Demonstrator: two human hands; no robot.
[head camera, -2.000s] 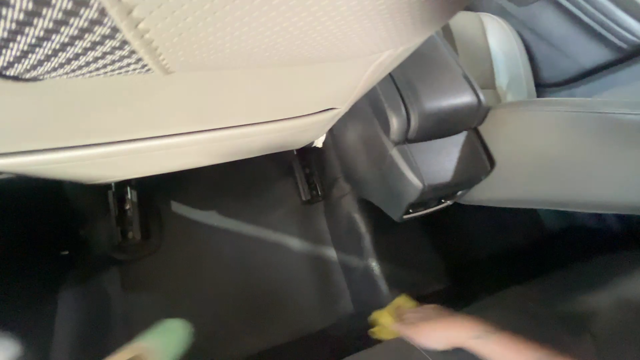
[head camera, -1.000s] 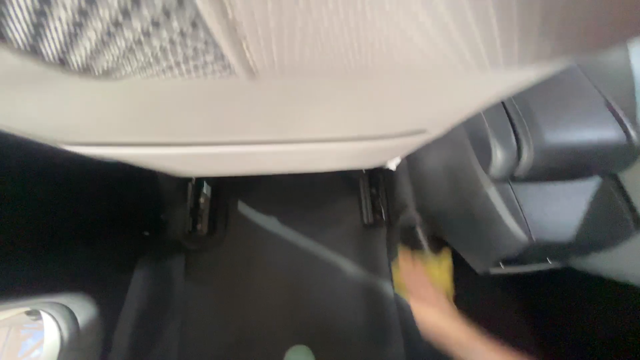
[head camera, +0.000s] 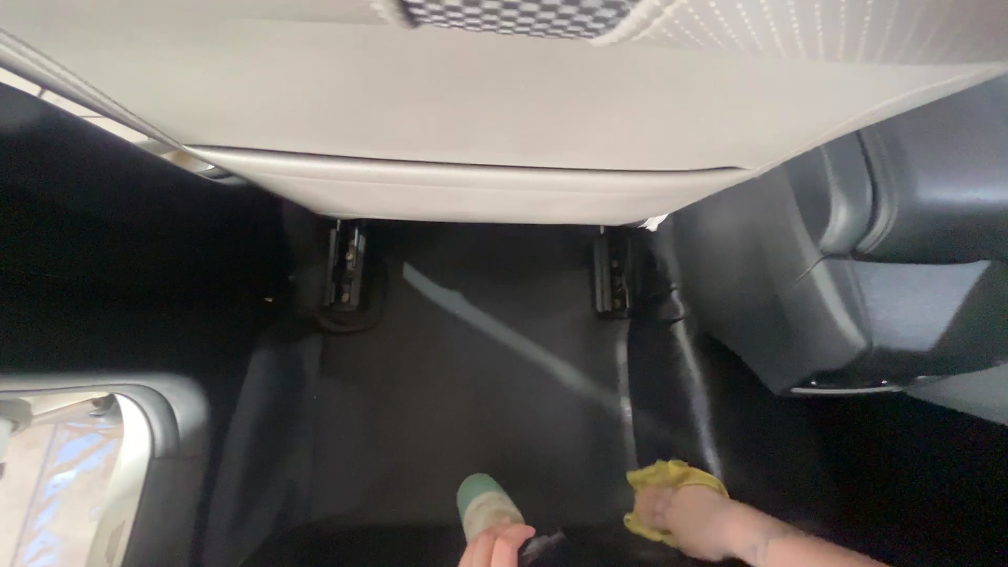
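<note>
My right hand (head camera: 689, 516) presses a crumpled yellow cloth (head camera: 673, 472) against the black floor covering (head camera: 472, 409) of a car's rear footwell, right of the middle. At the bottom centre, my left hand (head camera: 500, 545) has its fingers closed around a pale container with a green end (head camera: 480, 492), which points up and away; its lower part is out of view. A light streak (head camera: 512, 339) runs diagonally over the floor covering, up and left of the cloth.
The beige seat back (head camera: 472, 102) spans the top. Two metal seat rails (head camera: 346, 268) stand beneath it. A dark centre console (head camera: 850, 276) juts in at the right. The door-side trim (head camera: 177, 409) frames an opening at the lower left.
The view has shifted. My right hand with the yellow cloth is lower on the floor, farther from the seat rail than one second ago. More of the green-ended container and my left hand show now.
</note>
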